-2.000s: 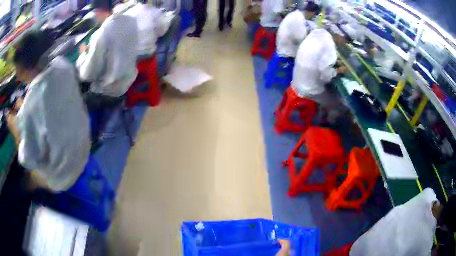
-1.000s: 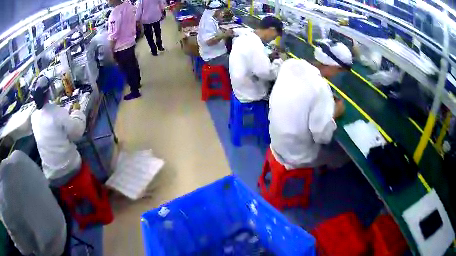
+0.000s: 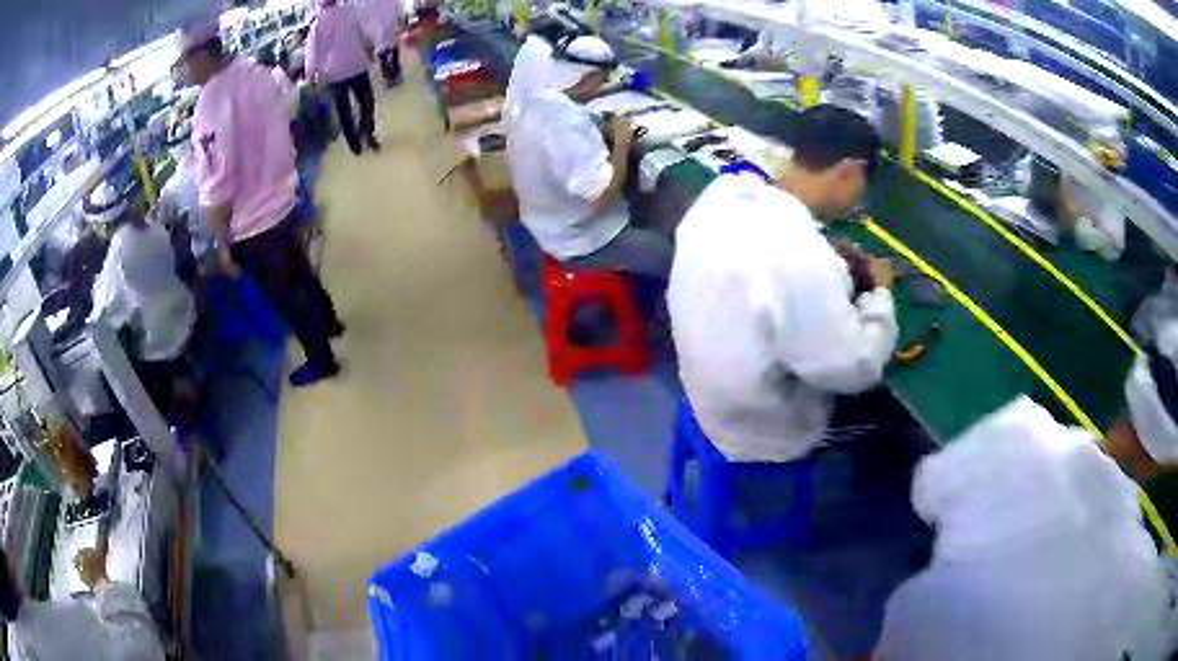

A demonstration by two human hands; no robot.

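A large blue turnover crate (image 3: 504, 551) is at the bottom centre of the view, open at the top and turned at an angle, cut off by the lower edge. Small white and dark scraps (image 3: 640, 620) lie inside it, blurred. A whitish mark or scrap shows on its left rim. Neither my left hand nor my right hand is in the picture.
A cream aisle (image 3: 401, 336) runs ahead. People in pink tops stand or walk at its left side. On the right, people in white sit along a green-topped bench (image 3: 962, 368), on a red stool (image 3: 594, 323) and a blue stool (image 3: 736, 491). More benches with workers line the left.
The view has moved forward along the aisle. The seated people on the right and the people in pink appear nearer. The white sheets on the floor and bench have left view. The crate stays in front.
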